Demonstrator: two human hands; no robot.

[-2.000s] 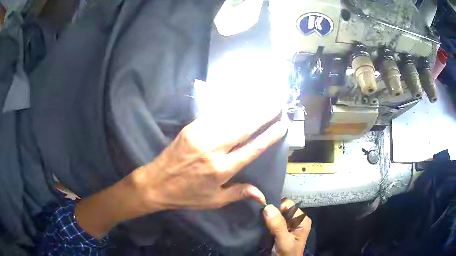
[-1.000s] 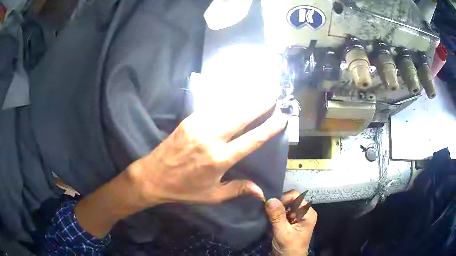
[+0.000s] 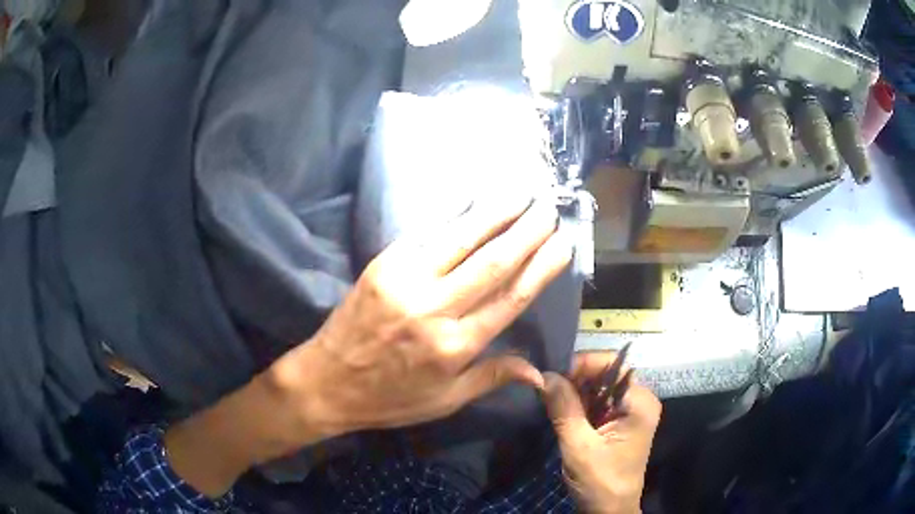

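A grey cloth panel [image 3: 532, 341] lies under my hands, its right edge at the needle area [image 3: 567, 151] of the overlock machine [image 3: 642, 60]. Glare hides most of the cloth by the needle. My left hand [image 3: 431, 311] lies on the panel with fingers spread, fingertips just below the presser area, thumb pointing to the cloth's right edge. My right hand [image 3: 607, 432] pinches that edge between thumb and fingers near the left thumb tip. It also holds dark thread snips [image 3: 608, 387] in the palm, blades pointing up.
Loose grey cloth [image 3: 120, 241] is heaped at left. Beige tension knobs [image 3: 714, 125] stand at upper right. A yellow-framed opening [image 3: 627, 319] is right of the panel. A white board [image 3: 843, 251] and navy cloth [image 3: 823, 432] lie at right. A pink-red cone [image 3: 878, 110] is behind the knobs.
My right hand has moved slightly up and right, and the snips have turned more upright. My left fingers are closer together at the needle. The machine appears slightly higher and further left in view.
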